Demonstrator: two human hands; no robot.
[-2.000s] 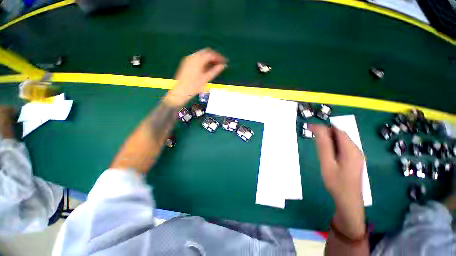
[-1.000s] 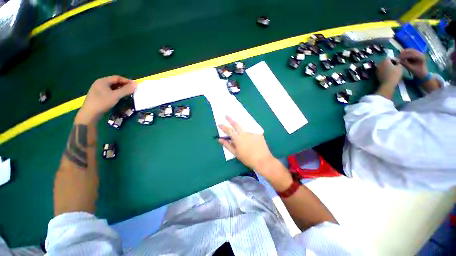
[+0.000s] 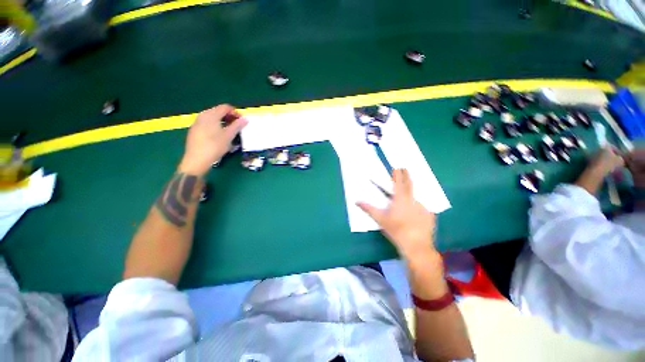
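White liner strips [image 3: 286,131] lie on the mat, one along the yellow line and others running toward me, partly side by side. My left hand [image 3: 211,138] is at the left end of the long strip, fingertips together over dark units; whether it holds something cannot be told. My right hand [image 3: 407,219] is spread low over the right-hand strips [image 3: 417,177], with dark tweezers [image 3: 382,189] sticking out near thumb and forefinger. Black watch housings [image 3: 300,160] sit in a row below the long strip; three more [image 3: 373,133] sit at the strips' top.
A green conveyor [image 3: 332,42] with spaced units lies beyond the yellow line [image 3: 431,94]. A large cluster of units [image 3: 523,152] is at the right, beside a neighbour's hands [image 3: 601,166] and a blue object [image 3: 628,113]. White sheets [image 3: 25,201] lie at far left.
The view has swung about. My left hand moved from above the conveyor to the long strip's left end. My right hand moved onto the strips; the separate right strip now lies against the others.
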